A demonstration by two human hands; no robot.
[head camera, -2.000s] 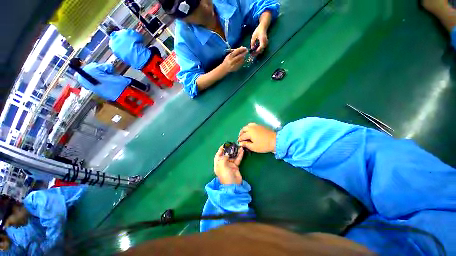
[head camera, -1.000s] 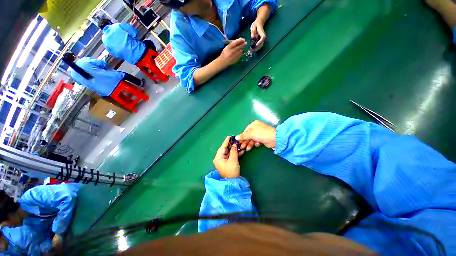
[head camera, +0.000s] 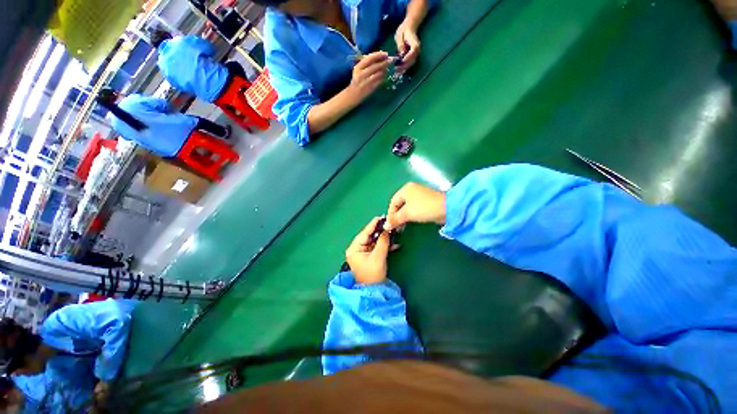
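A small dark device unit is held in my left hand, between thumb and fingers, above the green surface. My right hand touches the unit's upper right side with its fingertips pinched together. Whether a small part is between those fingertips is too small to tell. Another dark rounded unit lies on the green belt beyond my hands. A further dark unit lies at the lower left, partly blurred.
Silver tweezers lie at the right. A person in a blue smock works across the belt with a thin tool and a dark unit, small pale pieces nearby. Another person sits at lower left. An arm shows at the top right edge.
The loose dark units have moved down and left along the belt. My right fingers overlapped the unit a second ago and now pinch at its upper edge. My left hand still holds it.
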